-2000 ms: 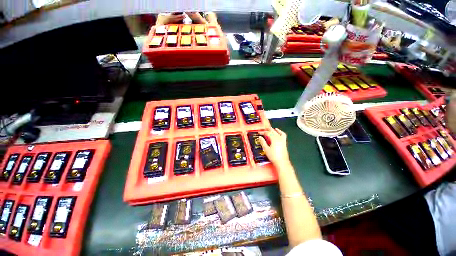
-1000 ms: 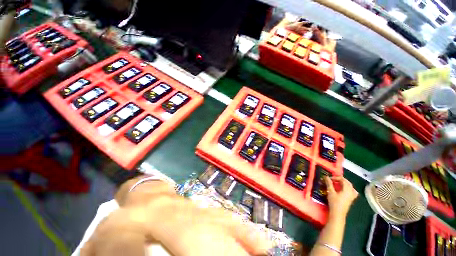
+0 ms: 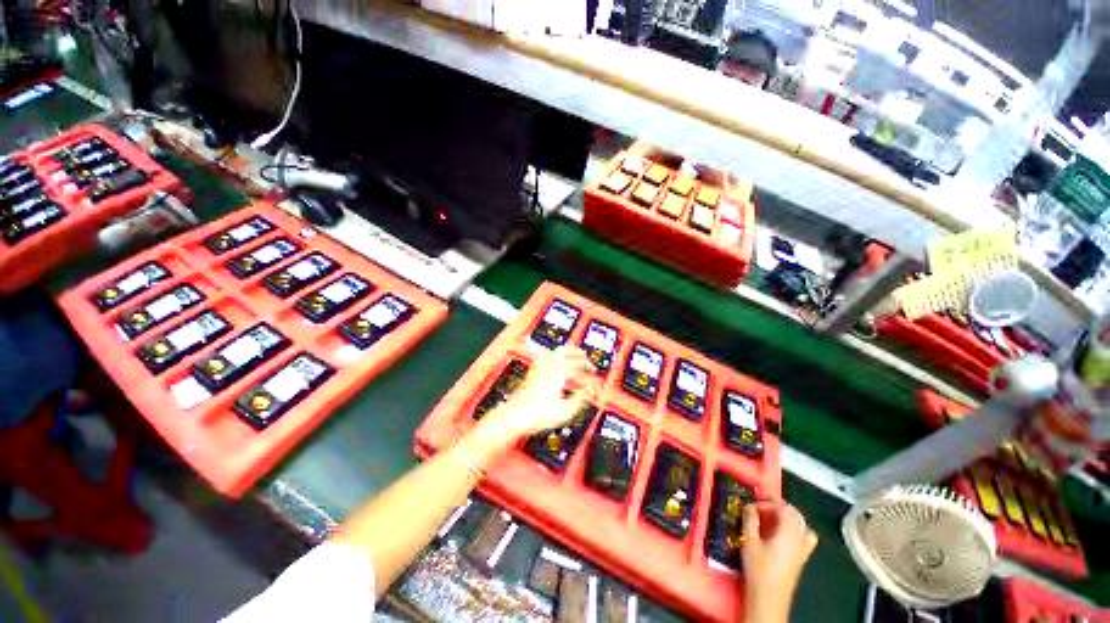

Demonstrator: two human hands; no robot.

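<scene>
A red-orange phone tray lies in front of me with closed black flip phones in two rows. My left hand is over the tray's left part, at a phone in the near row; its fingertips are blurred, so I cannot tell if it grips one. My right hand is at the tray's right end, fingertips on the edge of the last near-row phone, which lies in its pocket. One near-row phone sits tilted in its pocket.
A second phone tray is at left, another beyond it. Grey-brown battery-like pieces lie on crinkled clear plastic at the near edge. A cream fan stands at right. A monitor, stacked trays and a person's head are behind.
My left hand has moved from the near bench edge up over the tray's left part. My right hand remains at the right-end phone. The view has turned left and shifted.
</scene>
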